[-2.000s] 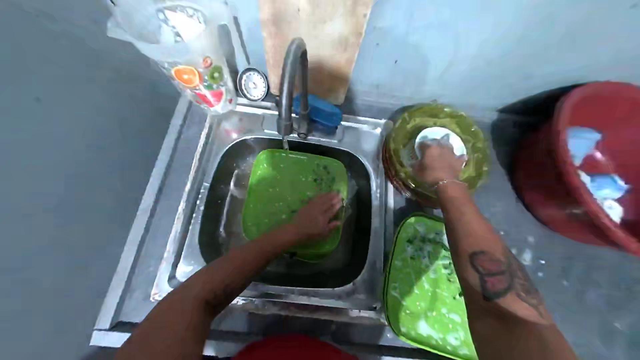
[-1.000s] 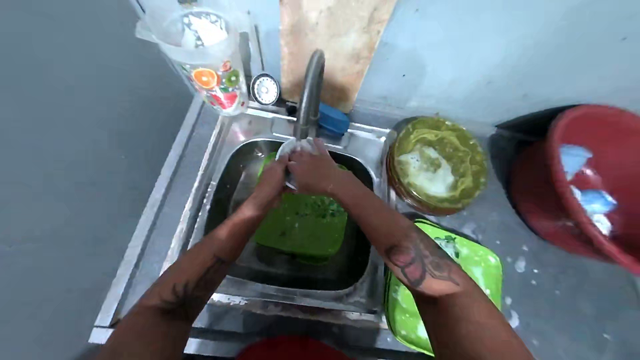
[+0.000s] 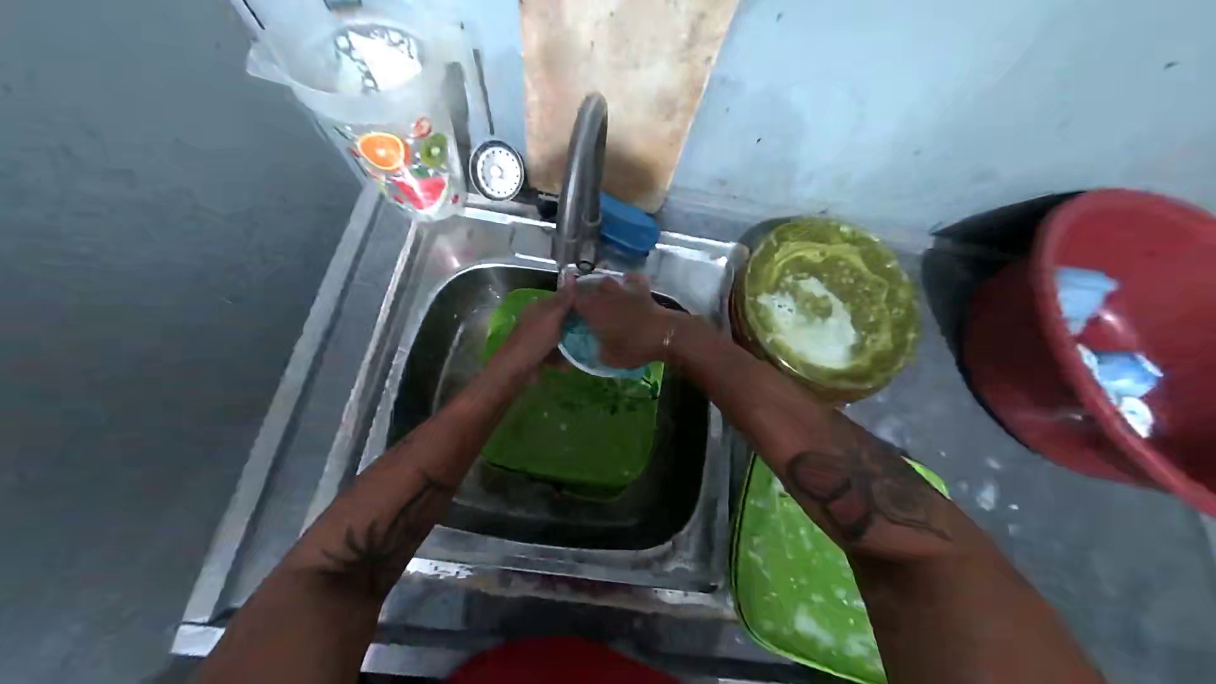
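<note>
Under the spout of the curved metal faucet [image 3: 581,180], a small bowl with a white rim and bluish inside [image 3: 584,344] is held between both hands. My left hand [image 3: 549,318] grips its left edge; my right hand [image 3: 622,318] covers its upper right side, fingers curled over it. Below them a green square plate [image 3: 570,427] lies in the basin of the steel sink [image 3: 712,475]. Right of the sink stands a stack of amber glass plates [image 3: 883,313] with suds on top. Nearer to me is a soapy green square plate [image 3: 807,579].
A plastic pitcher with fruit pictures [image 3: 399,152], a slotted metal utensil [image 3: 497,171], a wooden board [image 3: 617,85] and a blue object [image 3: 627,226] stand behind the sink. At right a red bucket [image 3: 1016,380] holds light blue and white items.
My right hand has brought the small bowl from the top of the amber plates to the faucet. My left hand has left the green plate in the basin and now holds the bowl too.
</note>
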